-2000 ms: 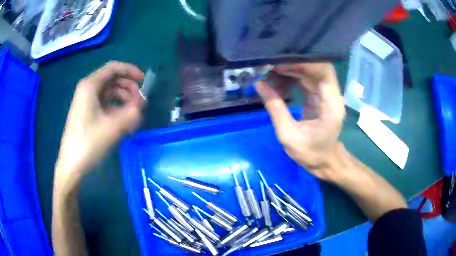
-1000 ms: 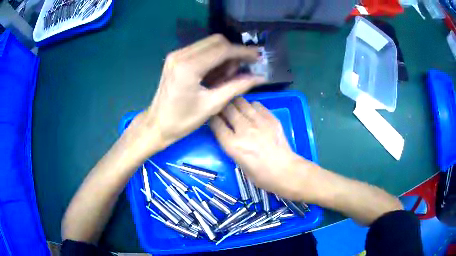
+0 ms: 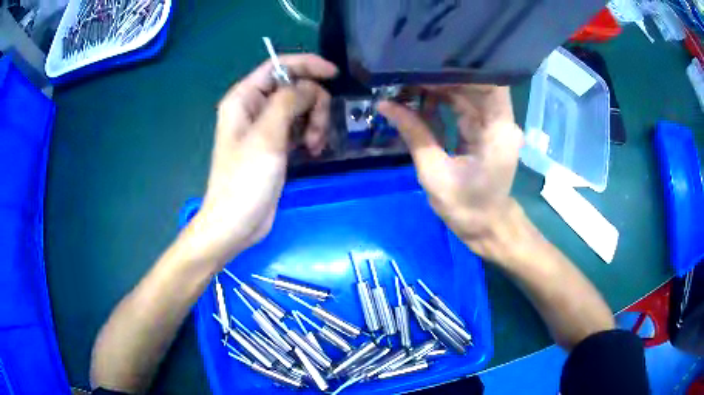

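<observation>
My left hand (image 3: 266,131) is beside the left end of the press base and holds a plunger assembly (image 3: 277,65) between its fingers, the thin white pin pointing up and left. My right hand (image 3: 463,146) is at the press fixture (image 3: 358,114), thumb and fingertips at its right side under the grey press head (image 3: 448,35). The head hides part of those fingers, and whether they grip a part cannot be told. The blue parts tray (image 3: 340,193) lies in front of the press with many silver plunger assemblies (image 3: 309,359) in its lower half.
A white tray (image 3: 54,58) of thin metal parts is at upper left. A long blue bin (image 3: 23,231) is at far left. A clear plastic box (image 3: 571,123) and a white card (image 3: 580,218) lie right of the press. A small blue bin (image 3: 679,193) stands at the right edge.
My left hand has moved left and back from the fixture, and the plunger assembly now shows in it. My right hand has moved up from the tray to the fixture's right side.
</observation>
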